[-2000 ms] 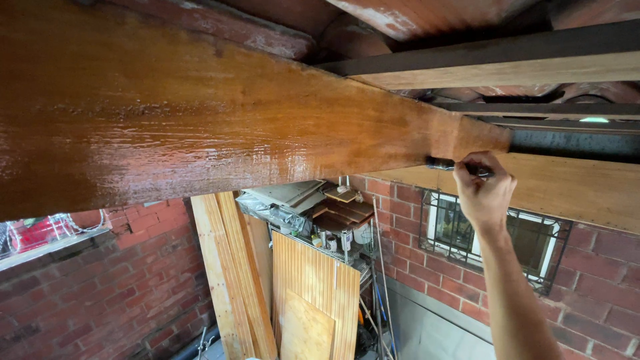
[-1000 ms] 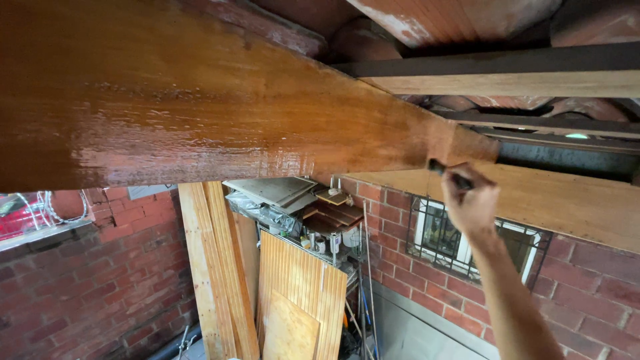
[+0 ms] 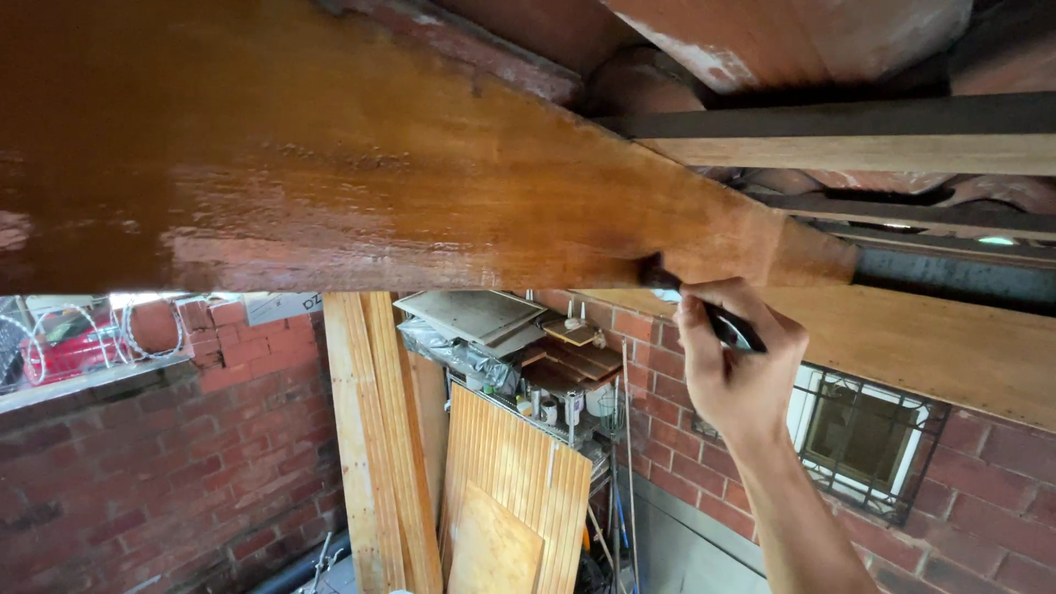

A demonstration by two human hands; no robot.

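Note:
My right hand (image 3: 738, 355) grips the dark handle of a paintbrush (image 3: 656, 268). The dark bristles touch the lower part of the face of a long wooden beam (image 3: 462, 181), left of its far end. Wet, glossy finish shines on the beam's near and lower parts, with small bubbles or ripples in it. Toward the far end the wood looks paler and duller. My left hand is not in view.
Clay roof tiles (image 3: 792, 41) and battens (image 3: 866, 153) lie overhead. Below stand wooden boards (image 3: 384, 462), a slatted panel (image 3: 528, 437) and a loaded metal shelf (image 3: 569, 429). Brick walls (image 3: 165, 470) and a barred window (image 3: 862, 433) lie beyond; razor wire (image 3: 78, 330) is at the left.
My right hand and the brush have moved left along the beam, away from its far end. The hand has stayed closed on the brush throughout.

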